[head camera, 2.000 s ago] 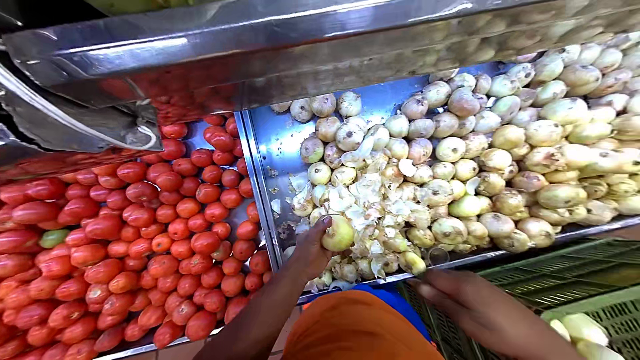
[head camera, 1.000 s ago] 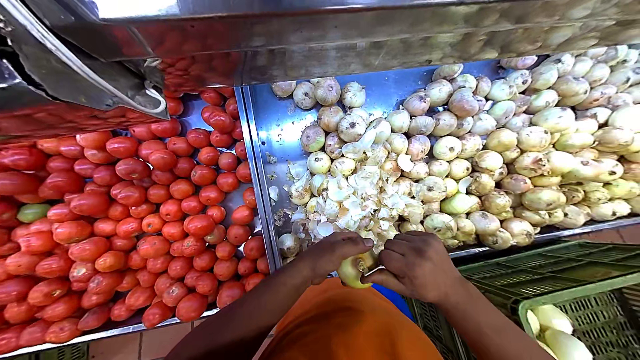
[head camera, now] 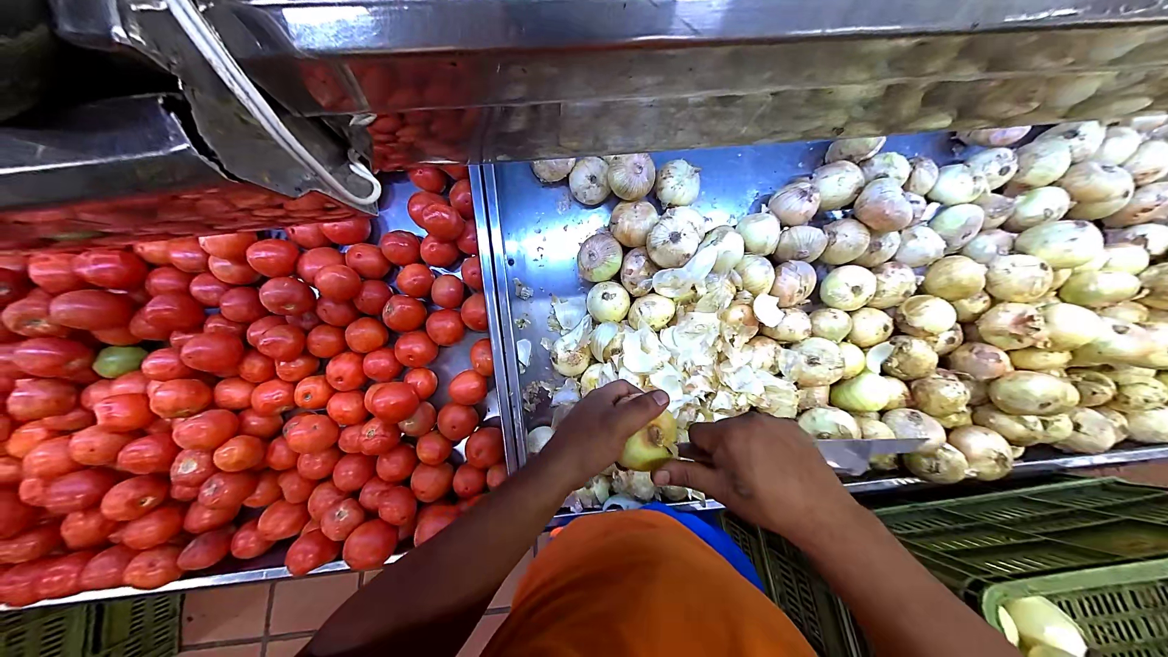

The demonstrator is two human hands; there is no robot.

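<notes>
My left hand (head camera: 607,424) holds an onion (head camera: 650,443) over the near edge of the metal bin, its thumb on top of the onion. Just to the right, my right hand (head camera: 753,465) is closed around a knife, whose blade (head camera: 871,445) points out to the right, away from the onion. The fingertips of my right hand are at the onion's right side; the knife's handle is hidden in the palm. Loose onion skins (head camera: 680,356) lie heaped beyond my hands, among many onions (head camera: 954,278).
Red tomatoes (head camera: 274,392), with a green one (head camera: 119,361) among them, fill the bin at left, behind a metal divider (head camera: 500,310). A steel ledge (head camera: 639,82) runs across the far side. Green plastic crates (head camera: 1077,584) stand at lower right, one holding peeled onions (head camera: 1045,625).
Two seconds ago my hands were apart; they came together at the onion. Since one second ago the knife blade has come into sight at the right of my right hand.
</notes>
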